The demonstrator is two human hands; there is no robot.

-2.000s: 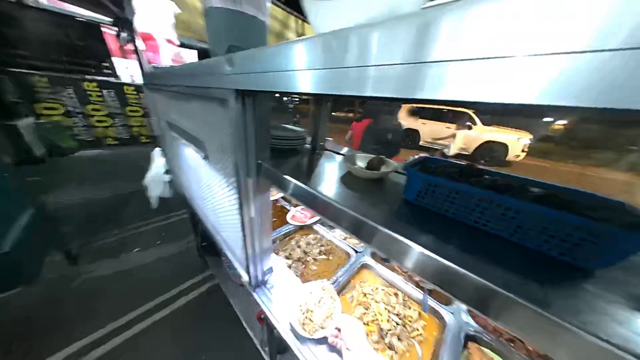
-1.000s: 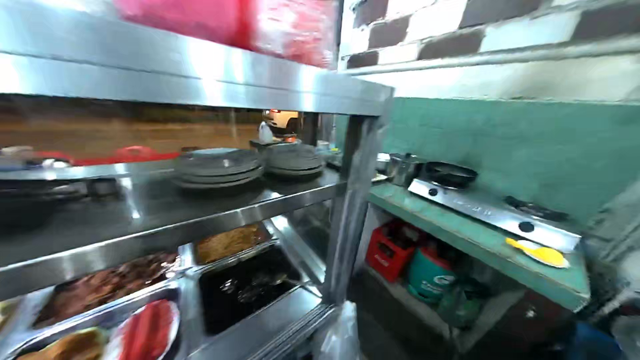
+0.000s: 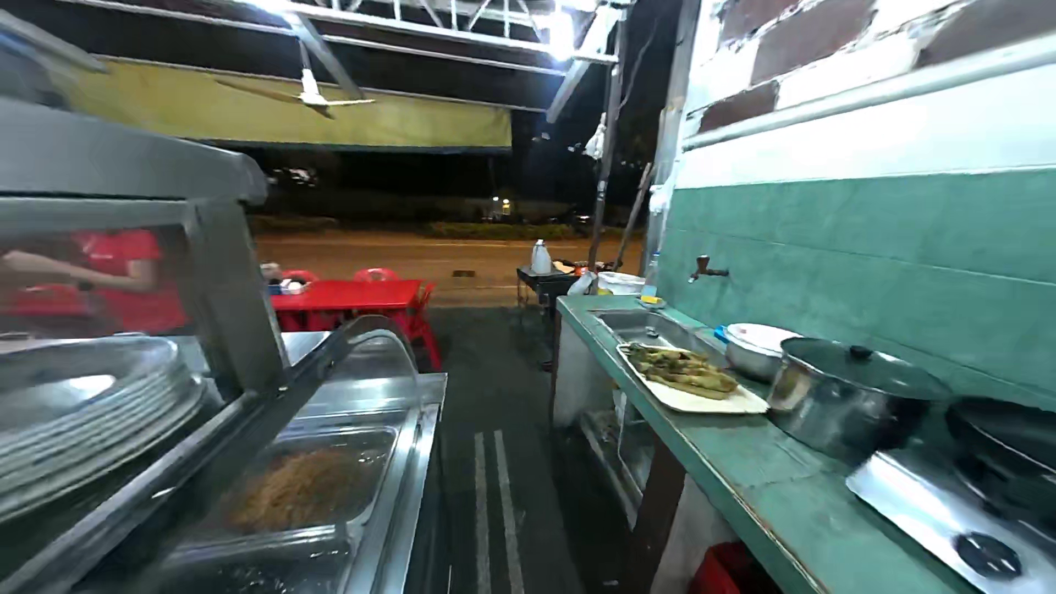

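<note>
Neither my left hand nor my right hand shows in the head view, so what they hold cannot be told. At the lower left, a metal tray of brown food [image 3: 301, 488] sits in the steel serving counter [image 3: 422, 462]. Stacked plates [image 3: 91, 412] rest on the shelf above it. On the green counter at the right, a white tray [image 3: 689, 400] bears cooked food that looks like eggplant [image 3: 681, 371]. Behind and beside it are a lidded white pot [image 3: 755, 346], a steel pot with a glass lid [image 3: 850, 396] and a gas stove [image 3: 949, 520] with a black pan [image 3: 1011, 433].
A dark floor aisle [image 3: 503, 396] runs between the serving counter and the green counter [image 3: 742, 462]. A sink [image 3: 652, 330] is set in the counter below a wall tap [image 3: 707, 269]. Ahead stand a red table [image 3: 351, 295] and red chairs. A person in red [image 3: 128, 272] is at the left.
The view has swung a lot, from the food trays and shelf to the aisle and the green counter's sink. No hand of mine is clearly seen in the latest two frames.
</note>
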